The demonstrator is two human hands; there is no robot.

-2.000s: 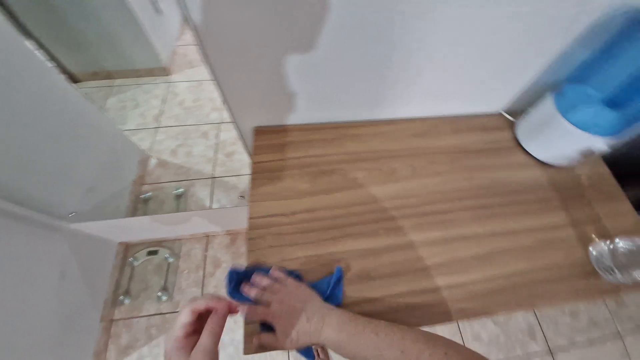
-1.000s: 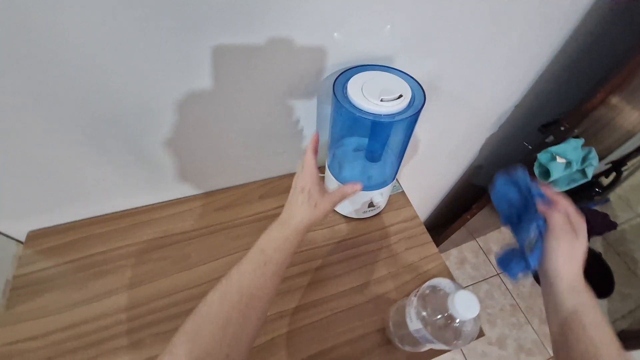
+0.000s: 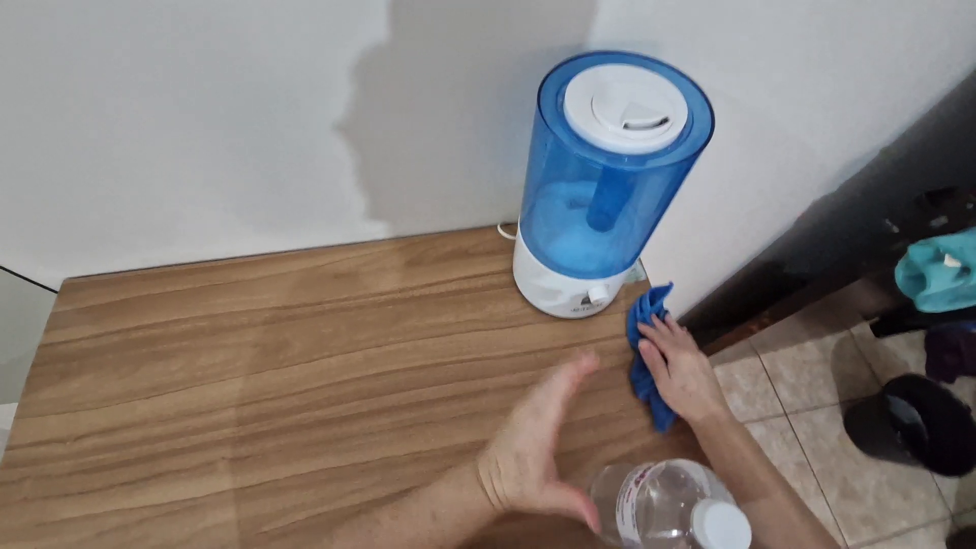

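My right hand presses a crumpled blue cloth on the right edge of the wooden tabletop. Over the tabletop, my left hand is spread, thumb and fingers apart, holding nothing. Its thumb is beside a clear plastic bottle with a white cap and a label; whether they touch I cannot tell. At the back right of the tabletop stands a humidifier with a translucent blue tank, white base and white lid, just behind the cloth.
A white wall runs behind the tabletop, and a white cord comes out behind the humidifier. To the right are a dark piece of furniture, a teal cloth, and a black bin on the tiled floor.
My right hand has brought the blue cloth from over the floor at the right onto the tabletop edge. My left hand has moved away from the humidifier, toward the bottle.
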